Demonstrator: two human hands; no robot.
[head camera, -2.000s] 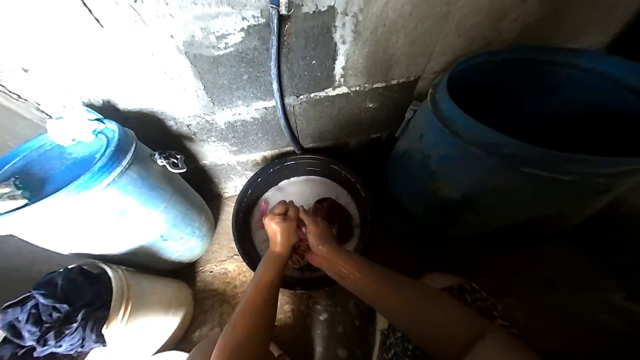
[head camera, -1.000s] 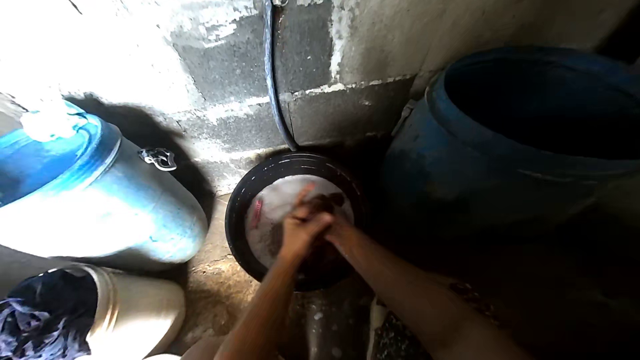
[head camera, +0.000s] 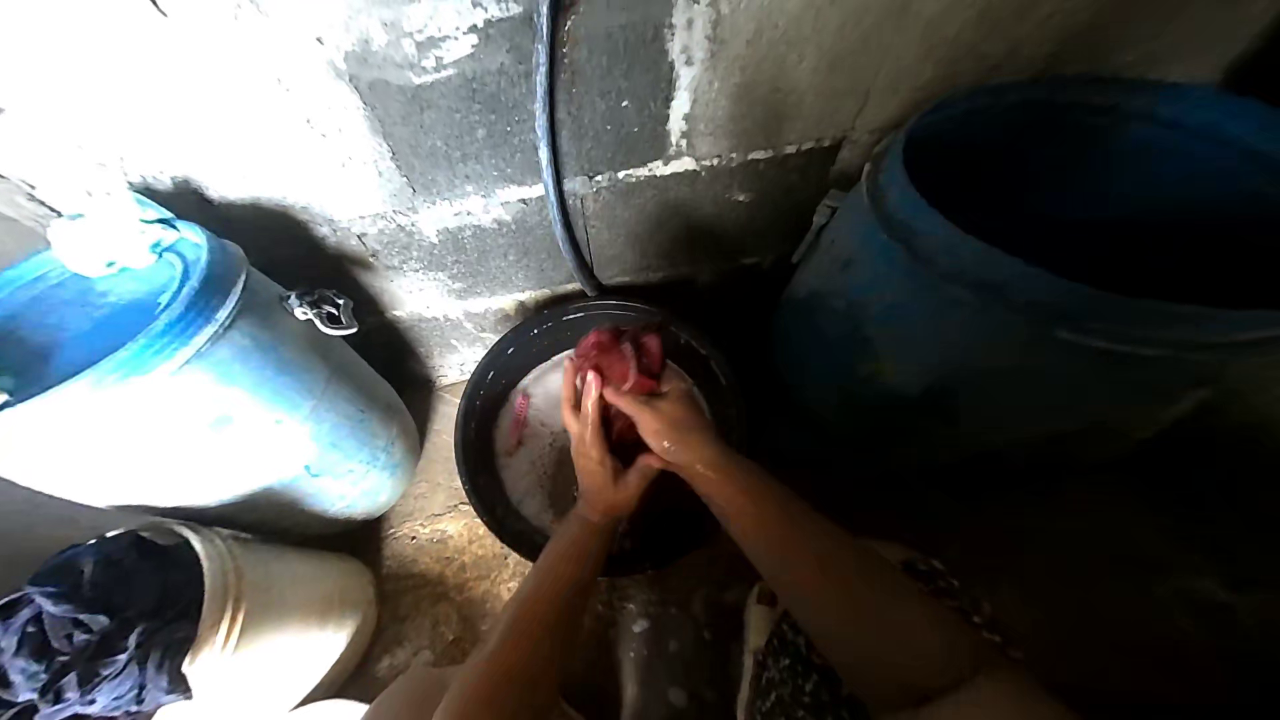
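A bunched red wet cloth (head camera: 622, 360) is held between my two hands over a round black tub (head camera: 480, 440) of foamy water. My left hand (head camera: 600, 455) grips the cloth from the left, its fingers pointing up along it. From the right, my right hand (head camera: 668, 425) closes on the same cloth, thumb across its front. White suds (head camera: 535, 470) cover the water in the tub. A small pink piece (head camera: 519, 418) lies in the foam at the left; what it is, I cannot tell.
A blue barrel (head camera: 330, 420) with a metal clasp stands at left, and a cream bucket (head camera: 290, 610) of dark cloth below it. Another large blue barrel (head camera: 960, 350) stands at right in shadow. A grey hose (head camera: 548, 140) hangs down the block wall (head camera: 455, 130) behind the tub.
The red cloth now shows bunched above my fingers, while my hands were clasped together lower in the tub earlier. My left hand's fingers are now straighter.
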